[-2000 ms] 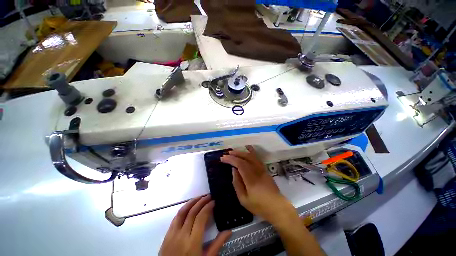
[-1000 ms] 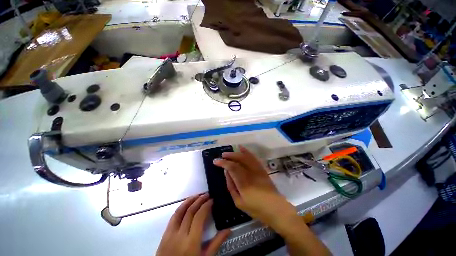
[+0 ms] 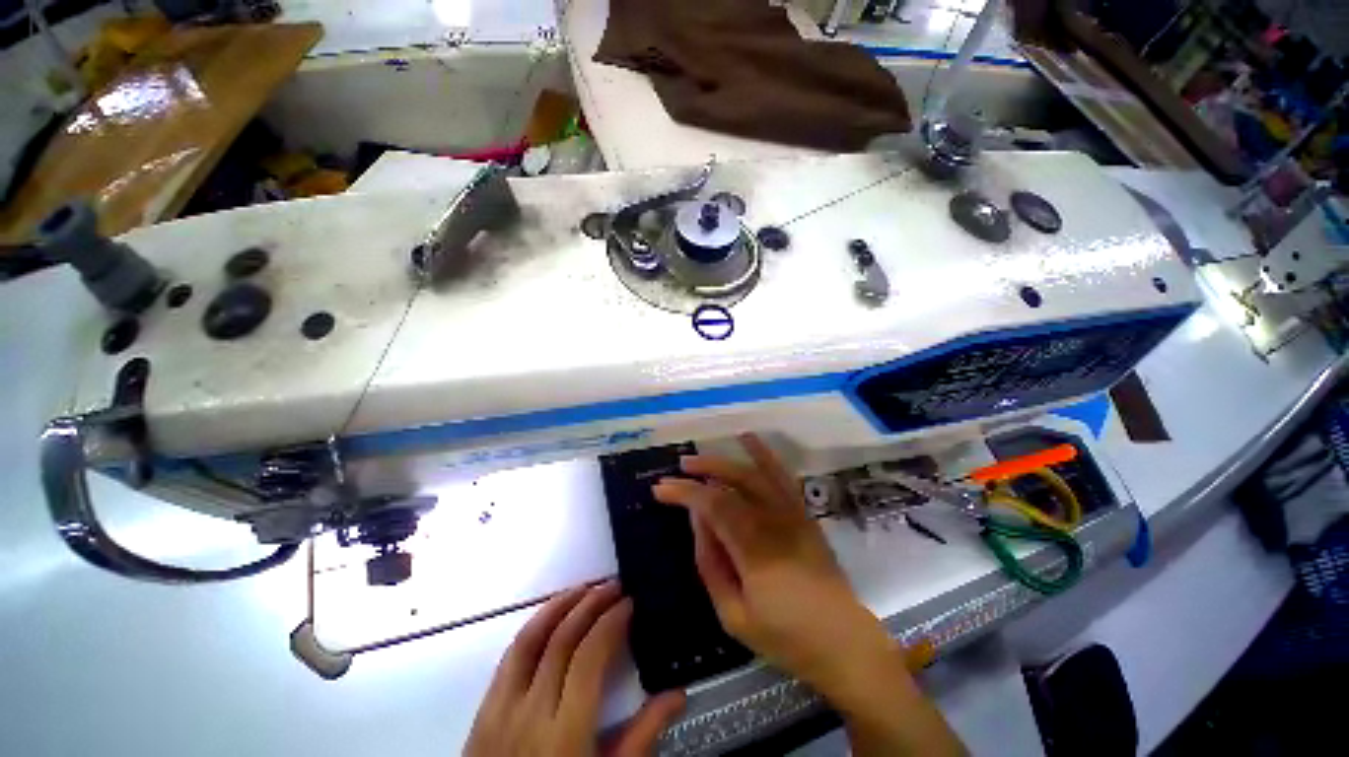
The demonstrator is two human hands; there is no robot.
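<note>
A black smartphone (image 3: 658, 592) lies on the white machine bed under the sewing machine head, its screen dark. My left hand (image 3: 570, 673) rests at the phone's lower left edge, fingers close together and thumb at its bottom edge. My right hand (image 3: 762, 555) is over the phone's upper right part, with fingertips on or just above the screen; contact cannot be told. The white sewing machine (image 3: 548, 340) with a blue stripe stands behind the phone. Its presser foot area (image 3: 388, 562) has no cloth under it.
Right of the phone, a tray holds small metal tools (image 3: 888, 496), an orange stick (image 3: 1024, 464), and yellow (image 3: 1043, 496) and green loops (image 3: 1033, 555). A graduated strip (image 3: 740, 710) runs along the front edge. Brown cloth (image 3: 755, 74) lies behind the machine. Another machine (image 3: 1302, 259) stands far right.
The view has shifted, so the machine head's left end sits farther left. My right fingers have moved slightly over the phone. My left hand stays at its edge.
</note>
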